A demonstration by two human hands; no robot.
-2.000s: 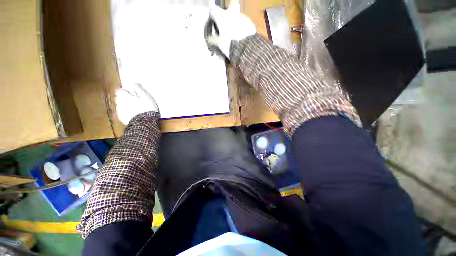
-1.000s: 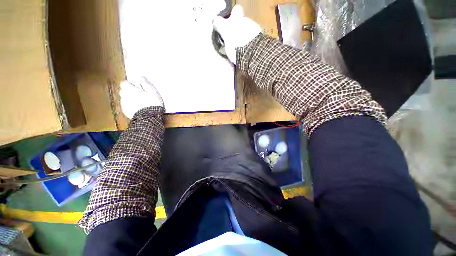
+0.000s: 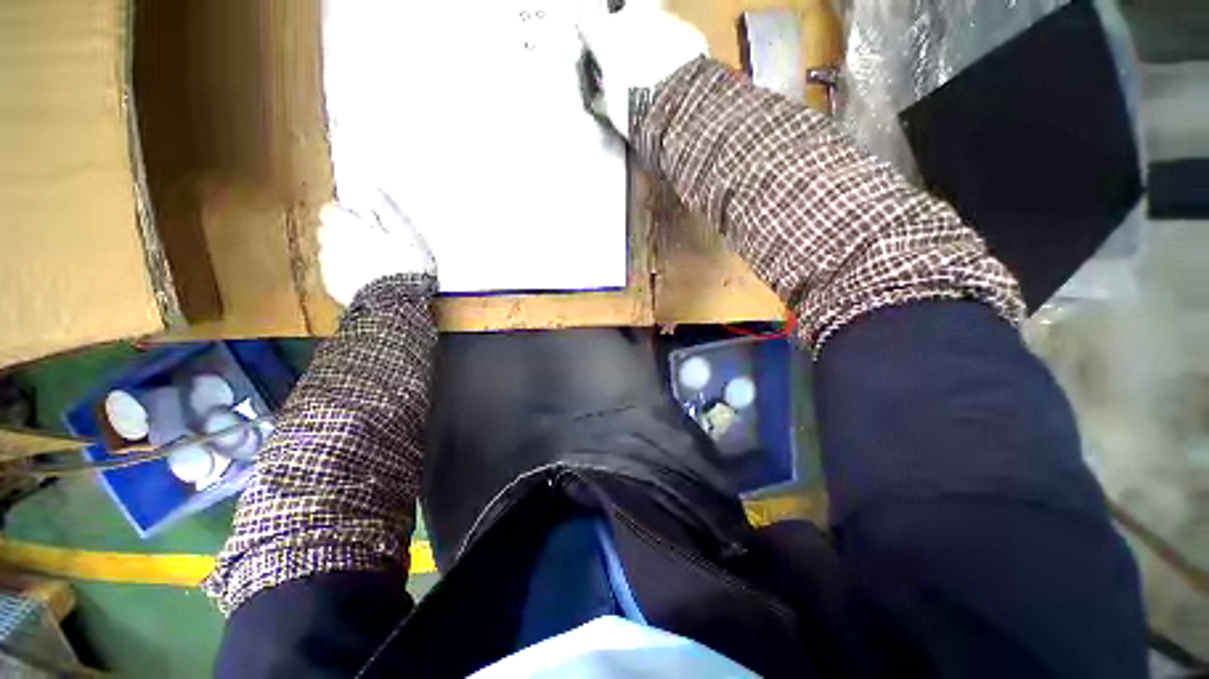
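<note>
A bright white metal panel (image 3: 491, 173) with a thin dark lower edge lies on the wooden bench in front of me. Its top runs out of the picture. My left hand (image 3: 371, 247), in a white glove, rests on the panel's lower left corner and edge, holding nothing that I can see. My right hand (image 3: 643, 56), in a white glove, is at the panel's upper right edge. It is closed around a small dark tool (image 3: 591, 82), mostly hidden under the hand. A few small marks show on the panel near the top.
A large cardboard carton (image 3: 66, 173) stands at the left. A narrow grey metal strip (image 3: 773, 53), clear plastic film (image 3: 882, 80) and a black sheet (image 3: 1034, 153) lie at the right. Blue bins with round discs (image 3: 146, 491) (image 3: 776, 438) are below the bench. A red hose (image 3: 769, 328) shows at its edge.
The view has shifted a little. My right hand has moved slightly up along the panel's right side with the dark tool. My left hand stays at the lower left corner.
</note>
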